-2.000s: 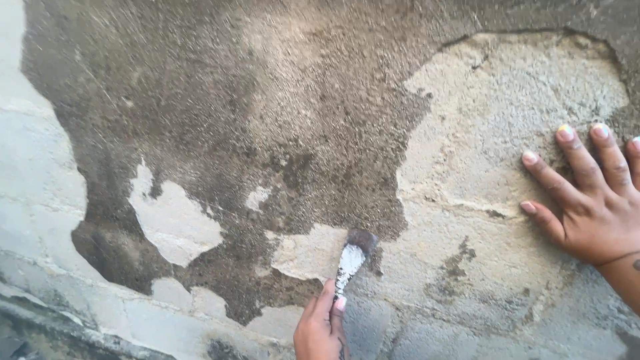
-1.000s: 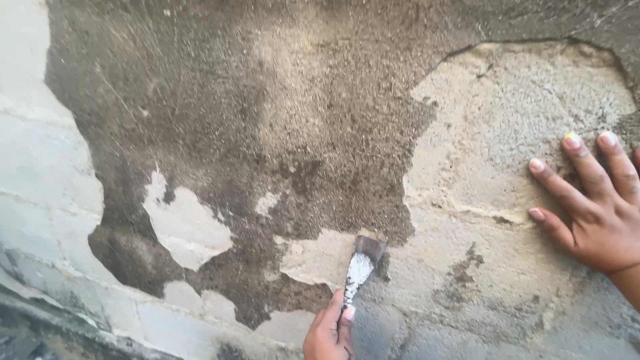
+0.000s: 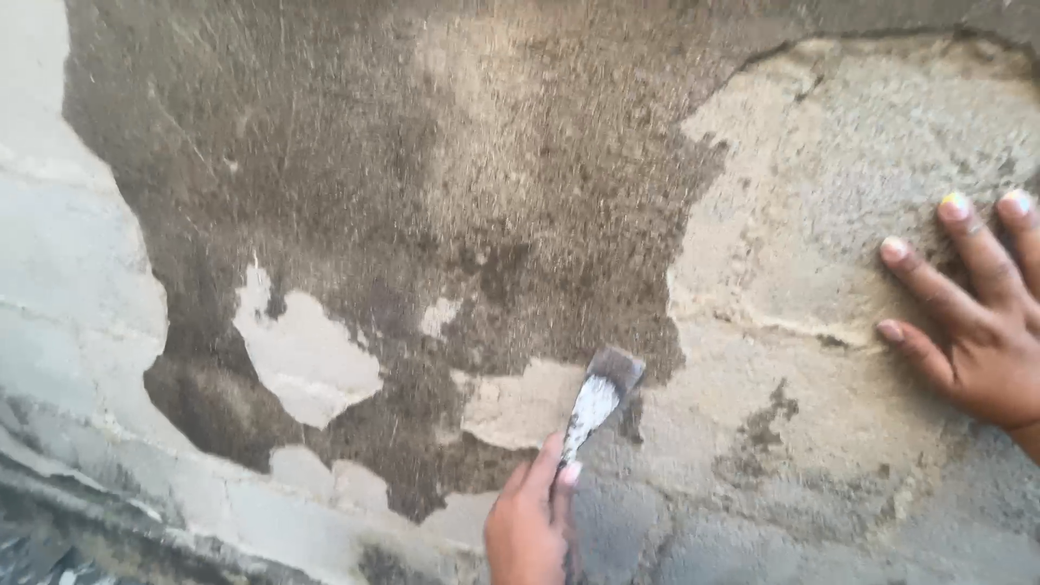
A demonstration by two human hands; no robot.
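My left hand (image 3: 528,516) grips the handle of a flat-bladed scraper (image 3: 591,406), which points up and to the right. Its neck is coated in whitish material, and the handle's end is hidden in the fingers. The blade (image 3: 617,367) is over the lower right edge of the dark, rough render (image 3: 552,268), beside a pale bared patch (image 3: 520,404). To the right, my right hand (image 3: 975,309) lies palm down with spread fingers on the pale bared wall (image 3: 780,203), holding nothing. It is partly cut off by the view's edge.
Pale blockwork (image 3: 65,252) borders the dark render on the left. Another bared patch (image 3: 305,357) with a jagged outline lies lower left. A dark, stained ledge (image 3: 89,504) runs along the wall's foot, with blurred rubble (image 3: 41,561) in the bottom left corner.
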